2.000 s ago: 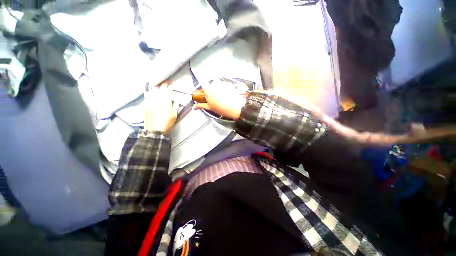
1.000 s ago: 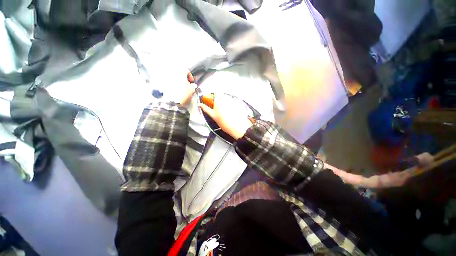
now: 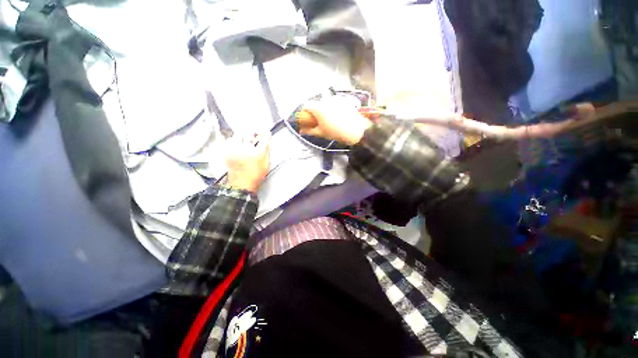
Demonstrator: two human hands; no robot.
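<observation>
The grey garment (image 3: 157, 77) lies spread inside up on the table, its pale inside glaring in the light. My right hand (image 3: 337, 120) holds the steam iron by its orange-brown handle (image 3: 305, 121). The iron's dark, pale-rimmed plate (image 3: 320, 143) is on the garment, mostly hidden under my hand. My left hand (image 3: 245, 159) lies on the garment just left of the iron, near a dark seam strip; glare blurs its fingers, and I cannot tell whether they pinch the cloth.
The pinkish-beige iron hose (image 3: 504, 131) runs right from the iron. The blue-lavender table cover (image 3: 63, 245) shows at left. Dark cloth (image 3: 490, 63) hangs at the right, with a blue-lavender surface (image 3: 570, 52) beyond it. Blurred coloured items lie below right.
The iron in my right hand has moved right, away from my left hand. My left hand is lower in view. The view has shifted, and the hose lies higher.
</observation>
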